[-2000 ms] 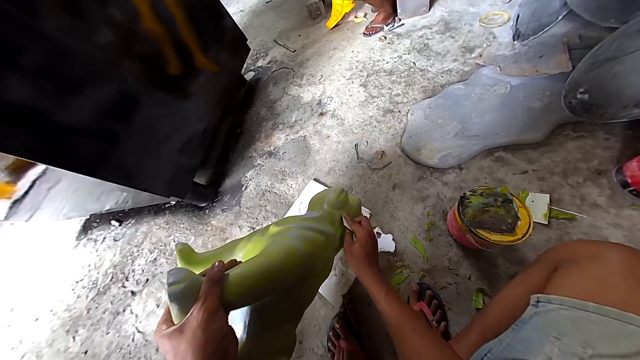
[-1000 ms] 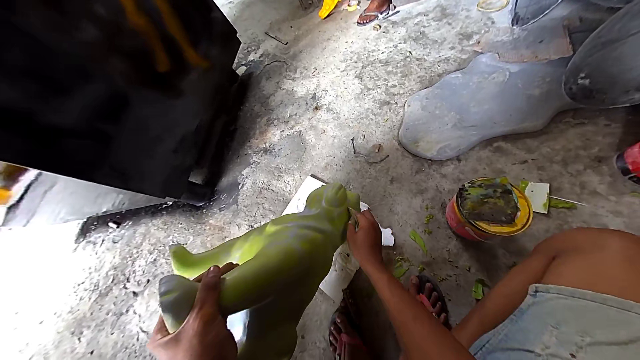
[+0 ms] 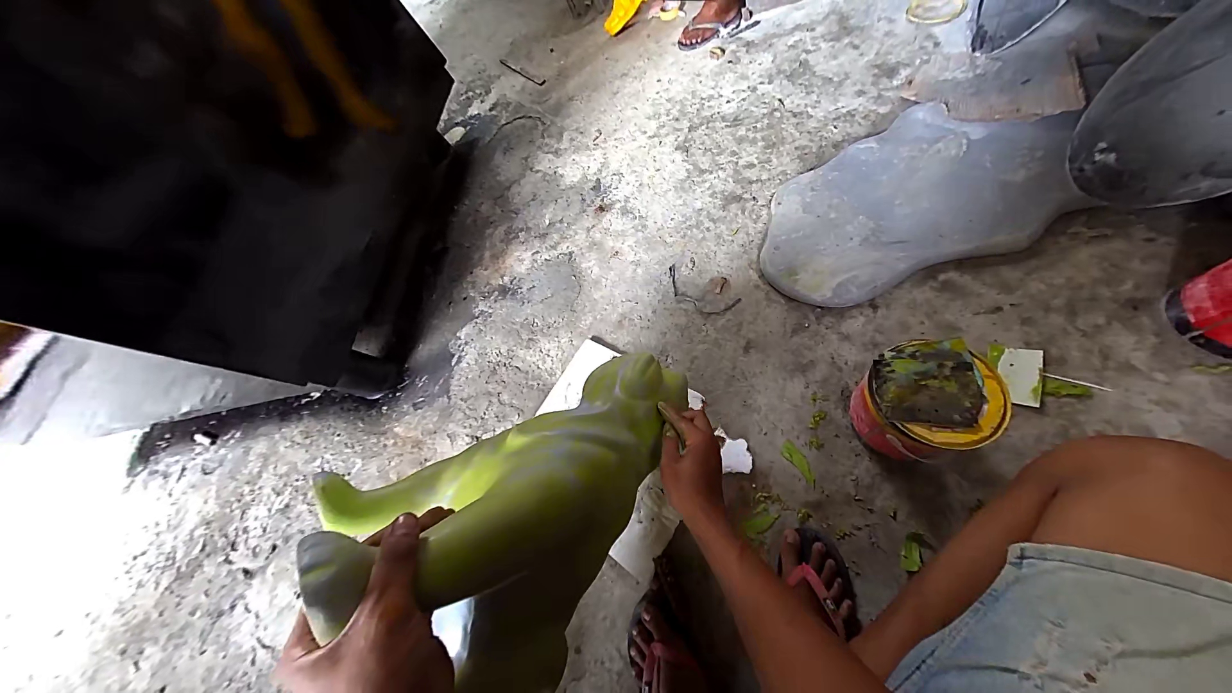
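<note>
A green and grey animal figure [image 3: 539, 491] with a smooth, patchy surface lies across the lower middle, its head end pointing up and right. My left hand [image 3: 385, 597] is wrapped around one of its limbs at lower left. At the head end, my right hand [image 3: 690, 457] touches the side of the figure and pinches a small thin greenish piece, whose kind I cannot tell. White sheet material [image 3: 577, 373] lies under and beside the figure. The figure's underside is hidden.
A red can [image 3: 876, 423] with a yellow rim and a paint-smeared dark slab on top stands right. Beside it lies a small white card [image 3: 1020, 375] with a thin stick. Large grey moulded shapes [image 3: 895, 212] lie upper right. A black block [image 3: 192, 192] fills upper left. Another person's foot [image 3: 710, 21] shows at top.
My right hand has shifted slightly at the figure's head end, staying close to its surface. My left hand keeps its hold on the limb.
</note>
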